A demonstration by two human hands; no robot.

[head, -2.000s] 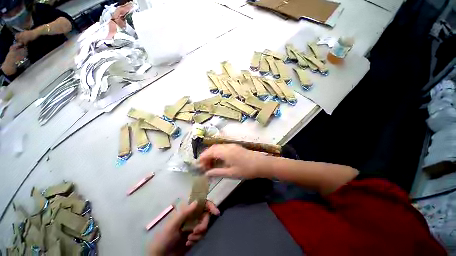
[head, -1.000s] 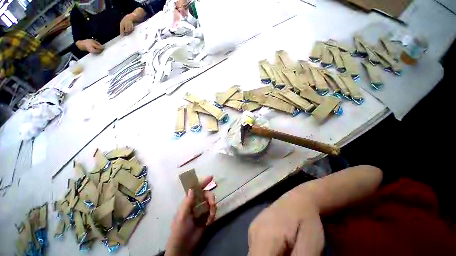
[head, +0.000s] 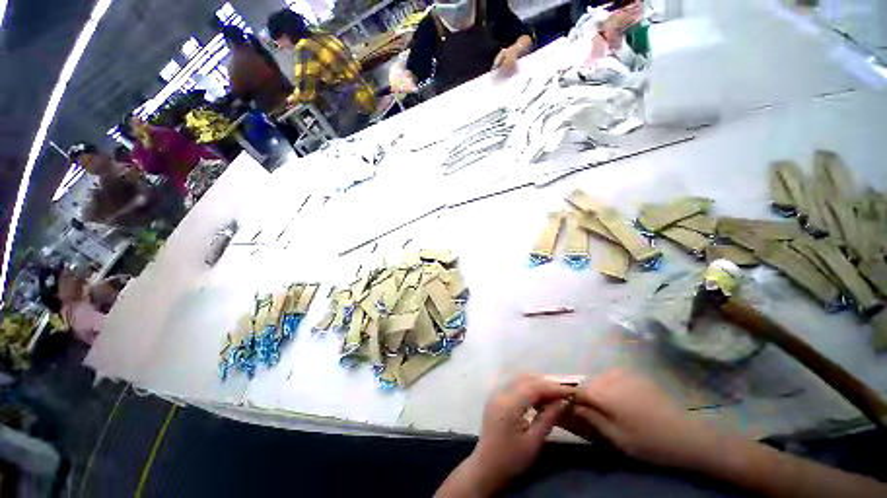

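Observation:
My left hand (head: 514,423) and my right hand (head: 627,413) meet at the table's front edge, fingertips together. A small brown bit shows between them, apparently the strap tab (head: 576,424), mostly hidden by the fingers. The hammer (head: 778,336) rests with its head on the round pounding block (head: 715,326), which is wrapped in clear plastic, right of my hands. A heap of khaki tabs (head: 404,316) with blue-silver ring ends lies to the left of my hands.
A smaller group of tabs (head: 267,326) lies further left. Laid-out tabs (head: 595,233) lie beyond the block. A thin pinkish strip (head: 549,312) lies beyond my hands. A white offcut heap (head: 574,112) is at the far side. A person (head: 467,44) is across the table; others are at far left.
The view has swung left, showing more people and the table's left end. My right hand has come to my left hand, and the tab between them is now mostly covered.

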